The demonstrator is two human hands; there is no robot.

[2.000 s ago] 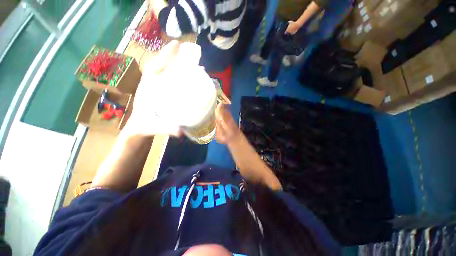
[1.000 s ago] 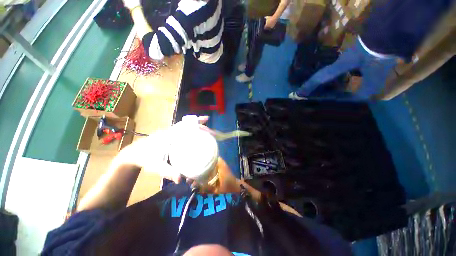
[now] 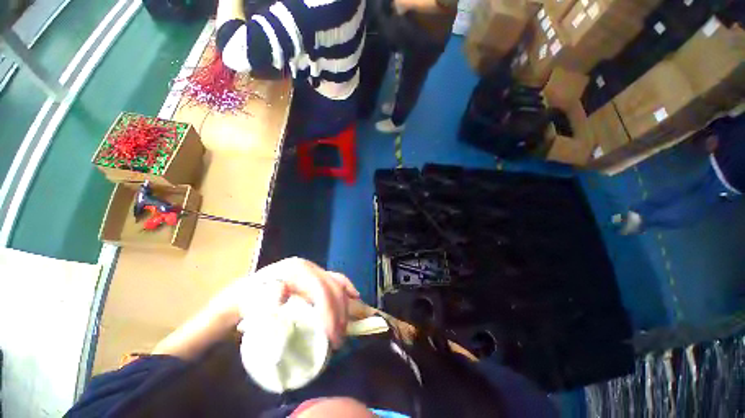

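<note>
A pale, rounded cup or lid [image 3: 286,351] is close to my face at the lower centre. My left hand [image 3: 306,286] is wrapped over its upper side with fingers bent around it. A short pale strap-like piece [image 3: 368,326] sticks out to its right. My right hand [image 3: 394,323] is low beside it, mostly hidden and blurred; its grip cannot be made out. Any part of the vessel below the pale top is hidden.
On the cardboard-covered bench [image 3: 155,302] are a carton of green cylinders and red wires [image 3: 140,148], a tool box [image 3: 184,227] with a glue gun [image 3: 151,204], and loose red leads [image 3: 216,84]. Black housings [image 3: 506,261] cover floor at right. People stand beyond.
The pale vessel has come down and closer to my face, with my left hand now over its top. My right hand has become mostly hidden. A person at the right has moved further right.
</note>
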